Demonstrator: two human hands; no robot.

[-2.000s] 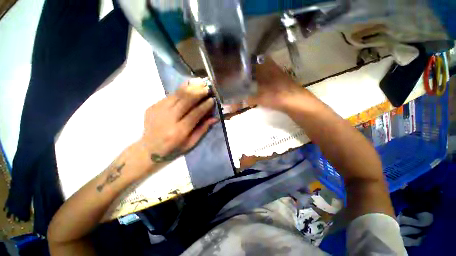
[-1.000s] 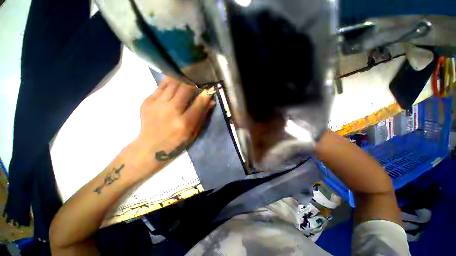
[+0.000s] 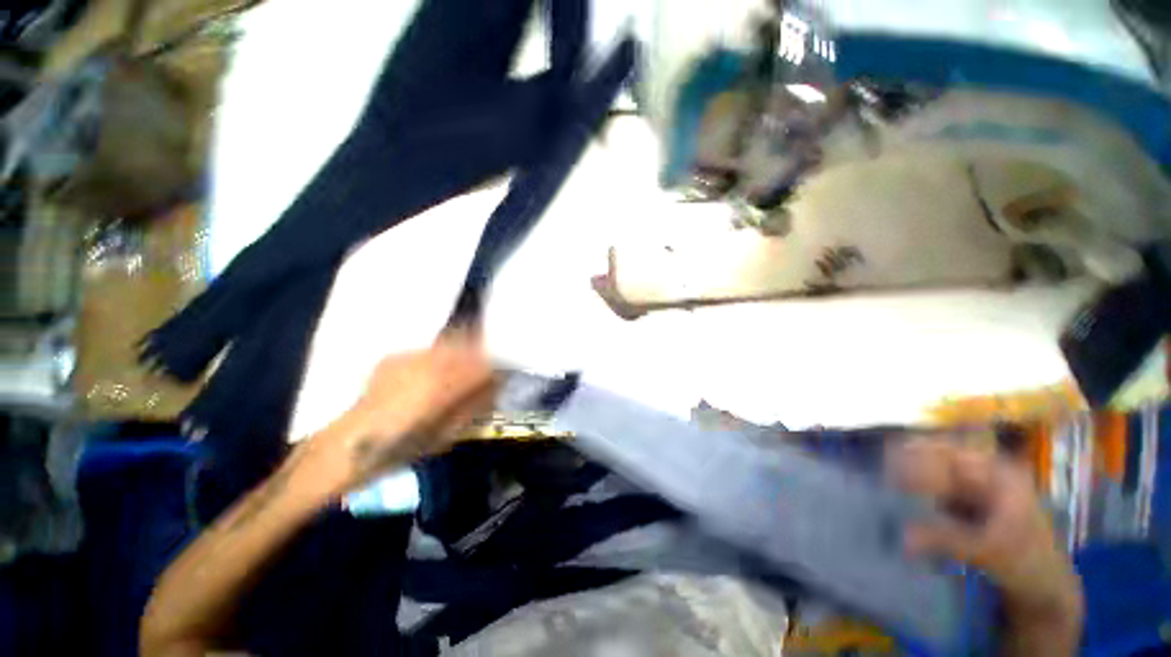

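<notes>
A long fabric strip [image 3: 719, 475] with its grey-blue face up is stretched between my hands, over the table's front edge and my lap. A short navy bar crosses it near its left end. My left hand [image 3: 434, 388] is closed on the strip's left end, where a narrow navy length runs up to the pile. My right hand [image 3: 970, 507], blurred, is at the strip's right part; its fingers are bent, and whether they grip it is unclear. The sewing machine [image 3: 886, 64] stands beyond, with nothing of this strip under its needle area.
A navy strip bundle [image 3: 385, 167] lies lengthwise on the left of the white table [image 3: 398, 302]. A crumpled beige cloth [image 3: 1047, 212] lies on the machine bed. A dark pad [image 3: 1115, 336] is at the right edge, above a basket area. Brown cardboard [image 3: 135, 315] is far left.
The view has shifted. Both hands have left the needle area and moved towards the table's front edge and lap, spread apart. The strip is out from under the machine and stretched sideways.
</notes>
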